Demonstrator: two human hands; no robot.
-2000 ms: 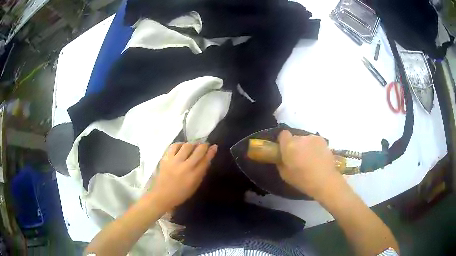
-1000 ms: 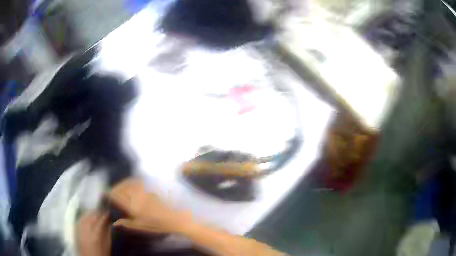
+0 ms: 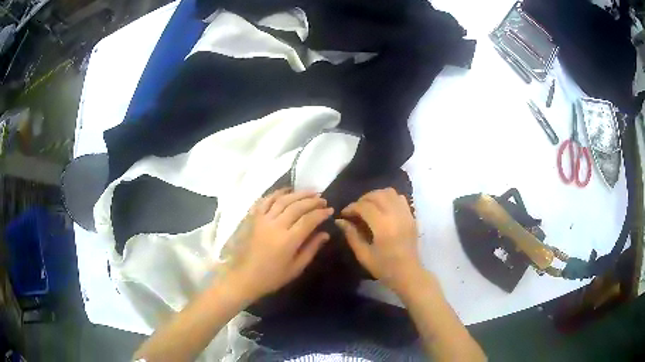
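Note:
The black garment (image 3: 276, 92) lies over the table with its white lining (image 3: 212, 159) turned out at the left and centre. A small white piece (image 3: 327, 161) lies within the black just above my hands. My left hand (image 3: 286, 230) rests on the garment at the edge of the lining, fingertips on the cloth. My right hand (image 3: 382, 230) is close beside it, with thumb and fingers drawn together on the black cloth. The cloth between the fingertips is too small to make out. The steam iron (image 3: 506, 237) stands on the table to the right, untouched.
Red-handled scissors (image 3: 574, 164), a silver iron-shaped plate (image 3: 601, 138), a thin metal tool (image 3: 543, 121) and a metal tray (image 3: 525, 39) lie at the right. A grey board end (image 3: 85, 191) and a blue strip (image 3: 159, 63) show at the left. A blue bin (image 3: 27, 251) is on the floor.
My right hand has let go of the iron and moved left onto the garment beside my left hand. The iron now sits further right. The view swung right and came back.

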